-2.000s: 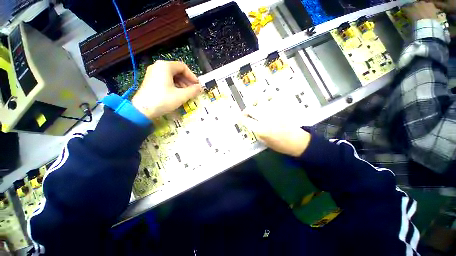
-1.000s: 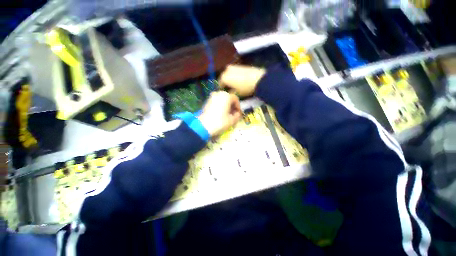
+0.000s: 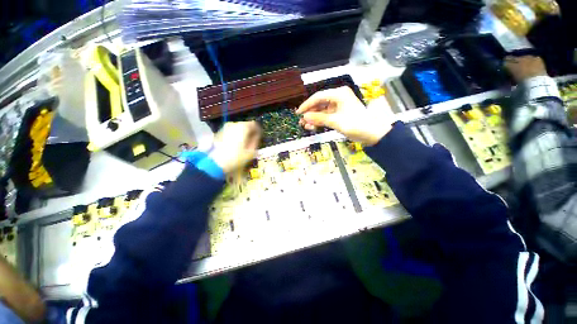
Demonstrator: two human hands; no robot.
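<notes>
Printed circuit boards (image 3: 285, 212) lie side by side in the metal rail (image 3: 304, 243), washed out white, with yellow and black parts on their far edges. My left hand (image 3: 235, 147), with a blue wrist strap (image 3: 206, 164), is blurred above the left board's far edge; its fingers point down and I cannot tell what they hold. My right hand (image 3: 335, 115) is over the bin of green-yellow leaded components (image 3: 278, 125), thumb and index finger nearly together. Any small part between them is too small to tell.
Brown slotted strips (image 3: 253, 93) stand behind the bins. A beige box (image 3: 136, 104) is at left, beside a bin of yellow parts (image 3: 39, 149). Yellow parts (image 3: 372, 90) and a blue heap (image 3: 434, 85) are at right. Another person's plaid sleeve (image 3: 544, 145) is at right; an arm (image 3: 19, 291) is at lower left.
My hands, close together one second ago, are now apart: the left over the board's edge, the right over the bin. Two seconds ago my right hand was over the boards. The view has shifted.
</notes>
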